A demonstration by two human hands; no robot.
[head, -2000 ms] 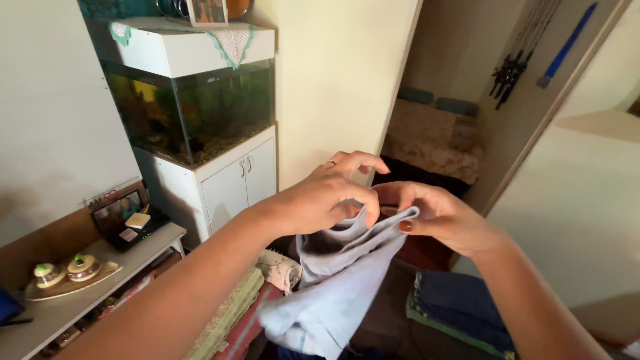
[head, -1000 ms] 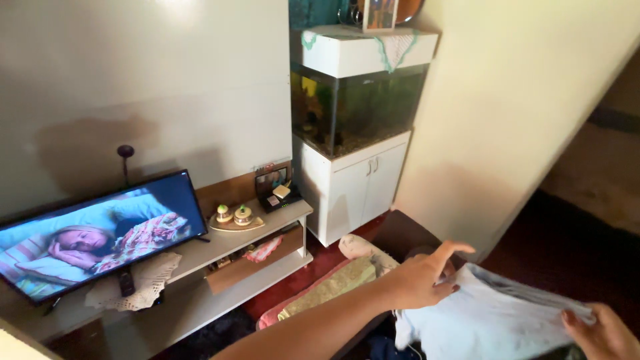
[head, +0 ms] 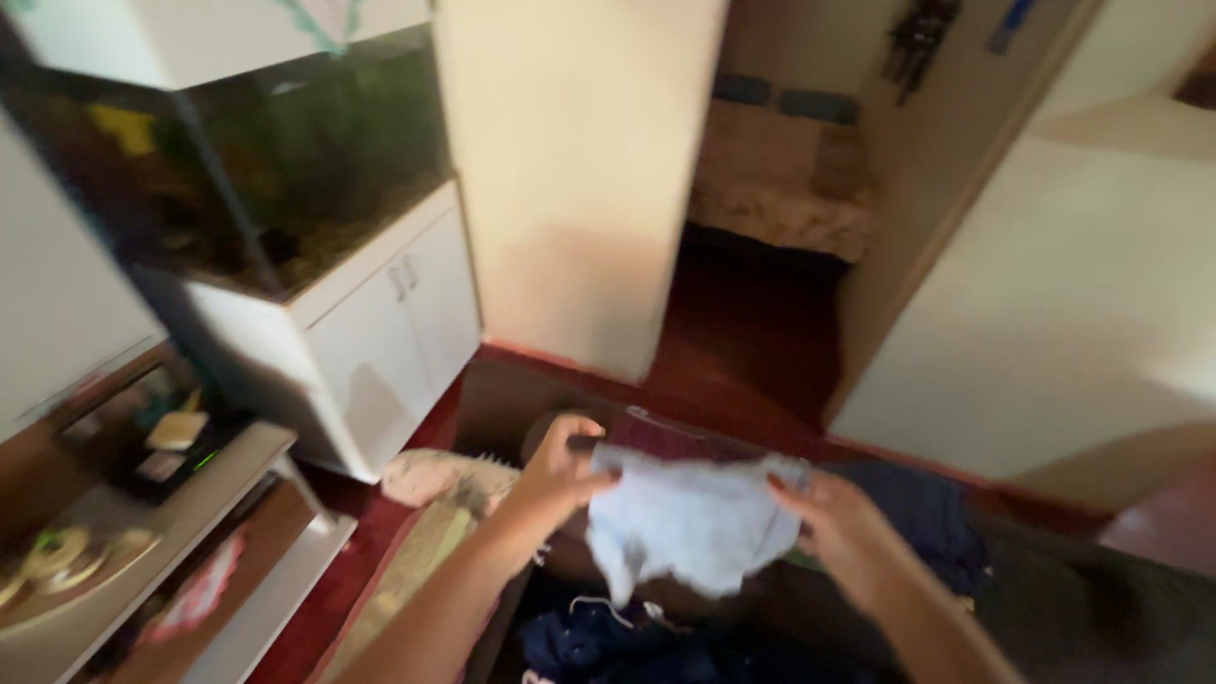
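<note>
A light blue cloth garment (head: 693, 518) hangs between my two hands, spread out by its upper edge and somewhat blurred. My left hand (head: 565, 465) pinches its upper left corner. At the upper right corner, my right hand (head: 826, 508) grips the fabric between thumb and fingers. Beneath the garment lies a dark blue bundle of clothing (head: 608, 636) with a pale drawstring. Folded dark blue cloth (head: 902, 518) rests just beyond my right hand.
A dark sofa (head: 1064, 589) spans the lower right. Folded green-yellow cloth (head: 418, 560) and a patterned cream cloth (head: 446, 475) lie left of my left hand. Farther left stand a shelf unit (head: 261, 446) and a white cabinet (head: 389, 342) under an aquarium (head: 313, 161). A doorway opens ahead.
The garment was bunched up between my hands two seconds ago; now it hangs spread out. My left hand had its index finger extended a second ago and now pinches the edge. The view swung left, then back.
</note>
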